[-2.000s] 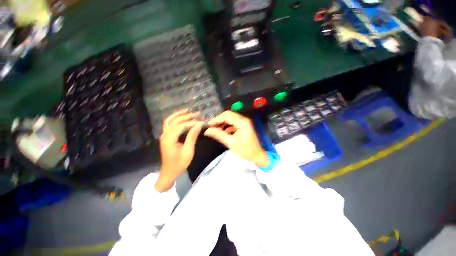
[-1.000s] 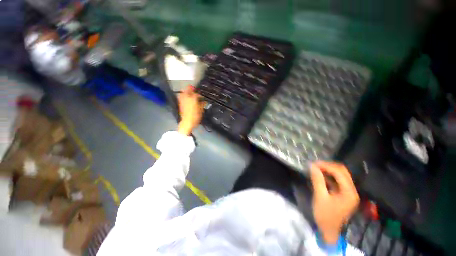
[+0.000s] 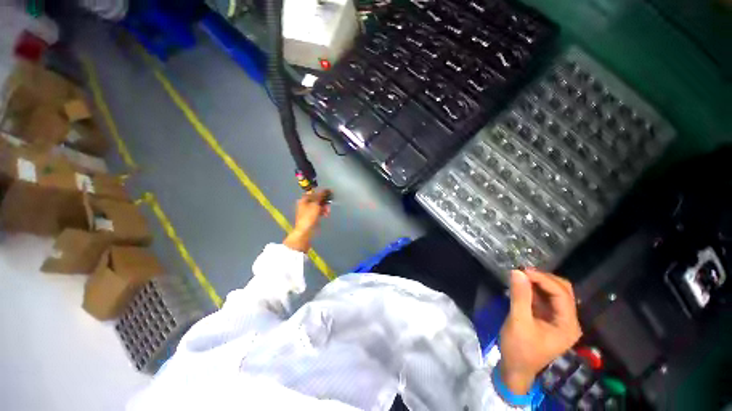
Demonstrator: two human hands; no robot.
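Observation:
My left hand (image 3: 306, 221) is stretched out over the floor at the left and holds a small dark module (image 3: 322, 196) in its fingertips. The module is just below the brass-coloured tip of the black flexible hose (image 3: 290, 132). My right hand (image 3: 541, 327), with a blue wristband, is near the front edge of the clear blister tray (image 3: 554, 152). Its thumb and finger pinch a tiny part (image 3: 519, 271), too small to make out. The black blister tray (image 3: 385, 144) lies left of the clear one, with dark parts in its rear pockets and bare pockets at the front.
A white box unit (image 3: 321, 32) stands beside the hose. The black fixture (image 3: 634, 317), with a silver nest (image 3: 700, 279) and red and green buttons, is at the right. A parts tray (image 3: 571, 379) lies beyond my right wrist. Cardboard boxes (image 3: 120, 277) are on the floor at far left.
My hands have moved apart from their pinch together. My left hand has gone left to the hose tip. The view has swung left, and the trays now lie further right in it.

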